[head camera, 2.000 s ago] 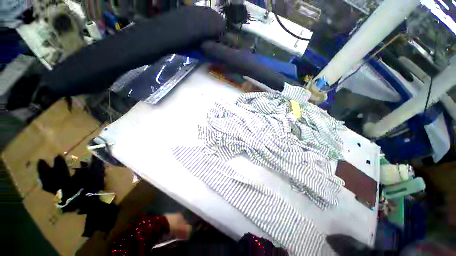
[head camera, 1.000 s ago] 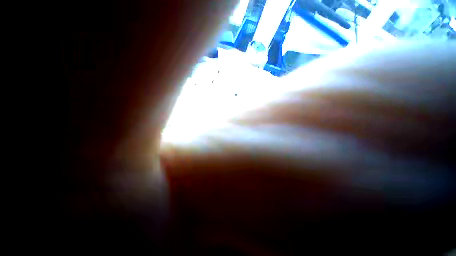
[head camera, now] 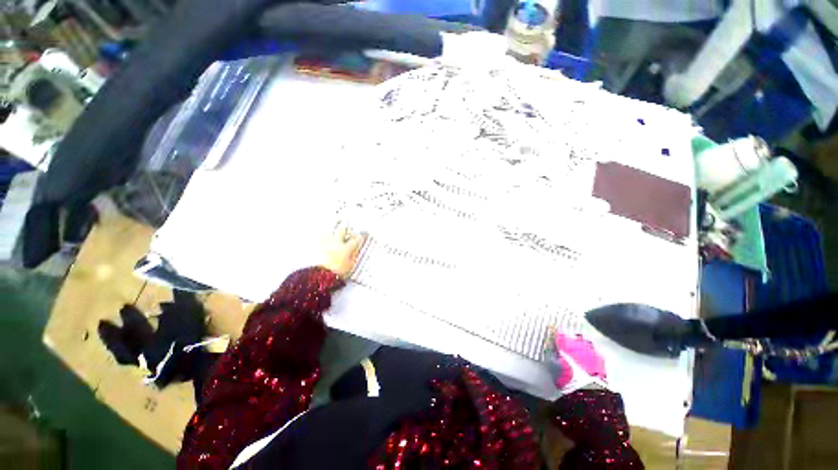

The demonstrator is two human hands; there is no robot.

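Observation:
The striped band point(head camera: 432, 289) lies along the near edge of the white table point(head camera: 248, 156). My left hand point(head camera: 345, 252), bare, is on its left end; overexposure hides the exact finger hold. My right hand point(head camera: 579, 360), in a pink and white glove, is at its right end, fingers on or around the cloth; I cannot tell if it grips. The larger striped heap point(head camera: 496, 128) lies behind the band, washed out by glare. The dark, pointed steam iron point(head camera: 634, 329) rests on the table just right of my right hand, not held.
A reddish-brown pad point(head camera: 643, 197) lies at the table's right side. Pale containers point(head camera: 740, 174) sit in a green basket beyond the right edge. A long dark padded bar point(head camera: 110, 138) crosses the back left. Black scraps point(head camera: 165, 335) lie on cardboard at left. The iron's dark cord runs off right.
A close, blurred obstruction no longer fills the view. Both hands are now at the striped band's ends; two seconds ago only a bare hand showed below the table edge. The iron is now fully visible.

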